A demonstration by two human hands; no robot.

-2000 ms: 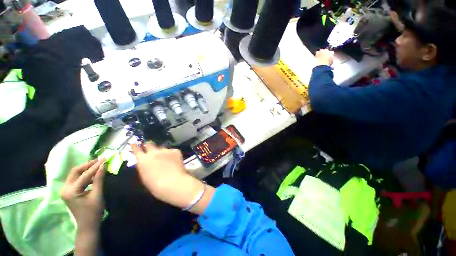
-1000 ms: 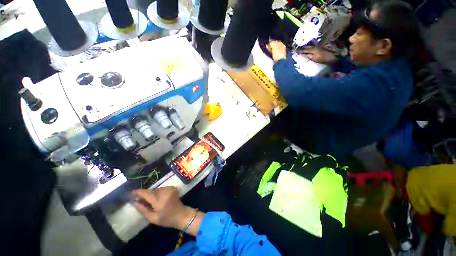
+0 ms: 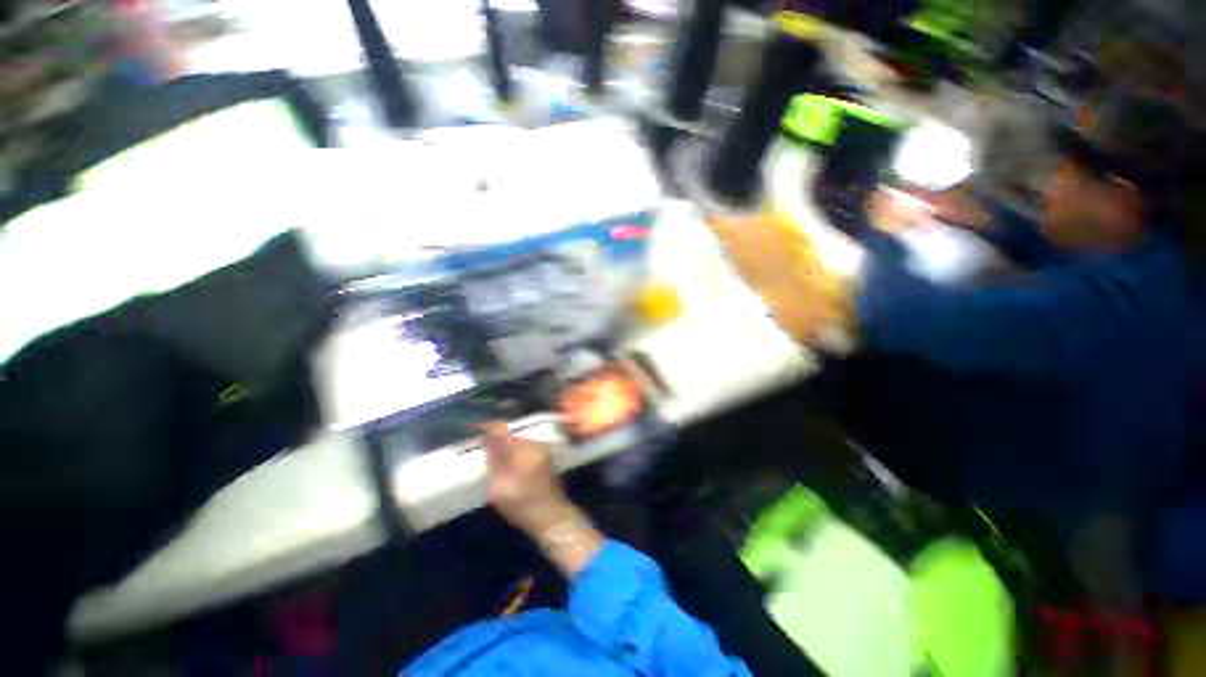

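Note:
The picture is strongly blurred. The overlock machine stands on the white table, its head washed out by glare. My right hand is at the table's front edge, just right of the machine's front plate and below the phone. Its fingertips point up at the table; whether they hold anything is too blurred to tell. My left hand is not in view. Black fabric lies in a large dark mass left of the machine, with a nearly white panel above it.
A phone with a lit orange screen lies on the table edge. A yellow object is right of the machine. Dark thread cones stand behind. A black and lime bundle is at lower right. A person in dark blue sits at right.
Two seconds ago both hands were together at the needle area with lime fabric; my left hand has left the picture. The black fabric and pale panel now spread at left. The view has shifted and blurred.

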